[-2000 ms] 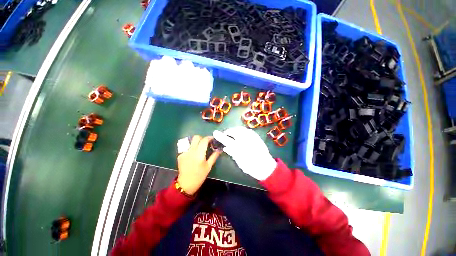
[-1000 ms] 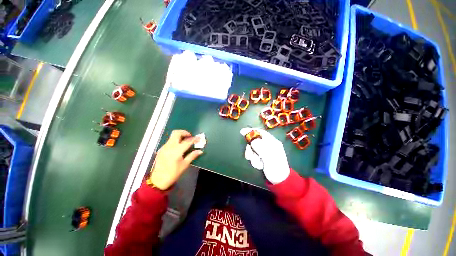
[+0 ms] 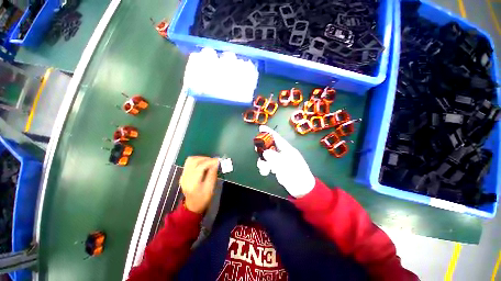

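My right hand [image 3: 290, 166], in a white glove, holds an orange-copper coil with black on it [image 3: 265, 142] between thumb and fingers, above the green bench. My bare left hand [image 3: 199, 180] is at the bench's front left, fingers curled together. Its fingertips are beside small white pieces [image 3: 226, 165]; whether they hold one cannot be told. A loose group of bare copper coils [image 3: 317, 122] lies on the bench beyond my right hand, with a smaller group [image 3: 260, 110] to its left.
The upper blue bin [image 3: 307, 68] holds flat black frames. The right blue bin [image 3: 379, 140] holds chunky black housings. A small blue tray [image 3: 220, 99] with bright white contents stands by the belt rail. The green conveyor belt [image 3: 82, 181] at left carries spaced coils, some with black parts.
My left hand's fingers have closed together and lie slightly lower beside the white pieces. My right hand has moved a little left with the coil, which now shows more black.
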